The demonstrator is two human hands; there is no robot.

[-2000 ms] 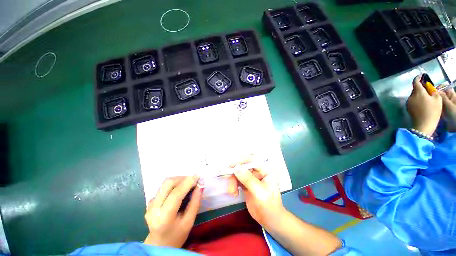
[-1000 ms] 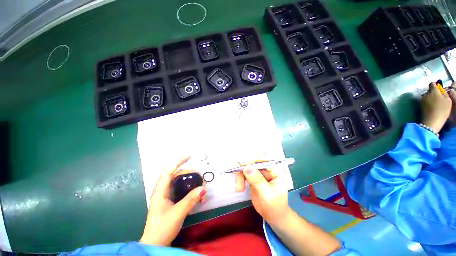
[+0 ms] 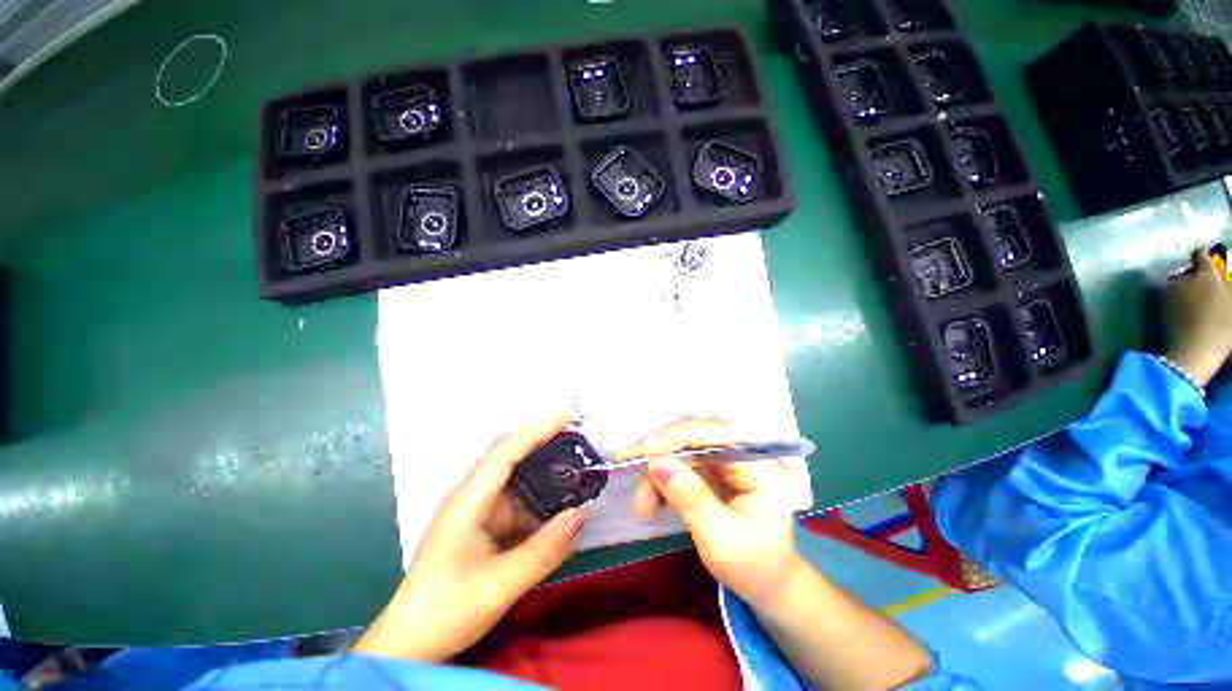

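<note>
My left hand (image 3: 473, 560) holds a black rounded-square housing (image 3: 551, 475) over the lower part of the white paper sheet (image 3: 541, 344). The housing's inner side with a central ring faces up. My right hand (image 3: 736, 520) holds pale tweezers (image 3: 723, 452) like a pen. Their tip points left and meets the housing's right side; whether a small part is in the tip cannot be told. Tiny dark parts (image 3: 690, 259) lie in a loose pile at the sheet's top right, and a few specks (image 3: 577, 408) lie just above the housing.
A black foam tray (image 3: 527, 250) with housings and one empty pocket stands behind the sheet. A second foam tray (image 3: 885, 216) stands at an angle to the right, with a taller tray block (image 3: 1081, 128) beyond. A neighbour's blue sleeve (image 3: 1081, 500) and hand (image 3: 1196, 317) are at the right.
The housing has turned in my left hand and shows its ringed side. The tweezers have moved left onto it. The small dark ring seen beside the housing a second ago no longer shows separately. The view has shifted.
</note>
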